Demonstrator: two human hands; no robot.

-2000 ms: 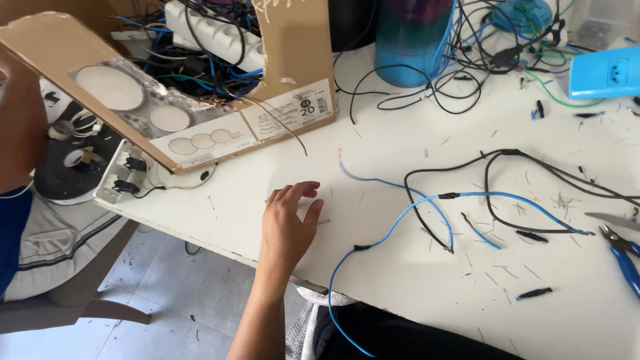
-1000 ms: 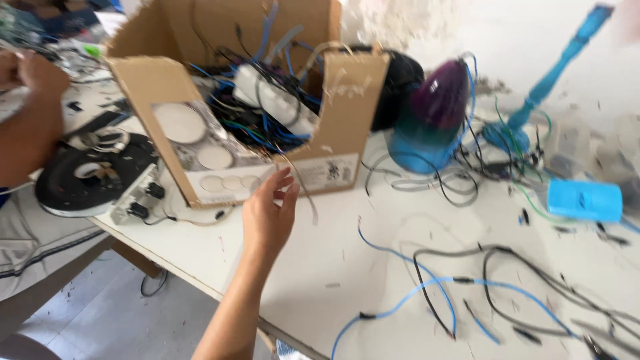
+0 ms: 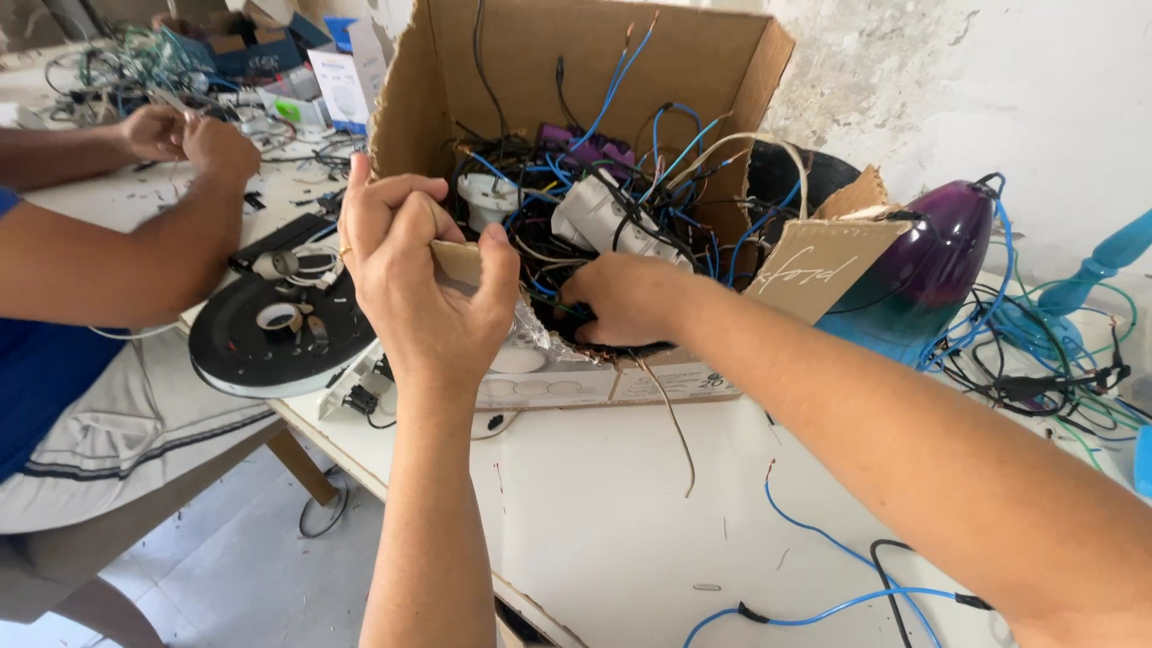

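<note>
My left hand (image 3: 423, 270) grips the torn front edge of a cardboard box (image 3: 576, 63), its thumb inside the flap and fingers curled over. Inside the box, my right hand (image 3: 625, 301) reaches low among tangled wires, fingertips partly hidden; whether it holds a wire is not plain. Just behind it lies a white plastic fitting (image 3: 612, 216), with a round white fitting (image 3: 488, 200) to its left and a purple part (image 3: 585, 148) farther back. Blue wires (image 3: 612, 90) stick up inside. A beige wire (image 3: 675, 432) hangs from the box's front onto the white table.
Left of the box is a black round disc (image 3: 270, 351) bearing a tape roll (image 3: 279, 317). Another person's hands (image 3: 193, 139) work at far left. A purple and blue lamp shade (image 3: 936, 261) stands right of the box. Blue cable (image 3: 837, 612) lies on the white table (image 3: 612, 504) in front.
My left hand has moved from over the table to the box edge and taken hold of it. My right hand, out of view before, is now inside the box. The view has swung toward the box.
</note>
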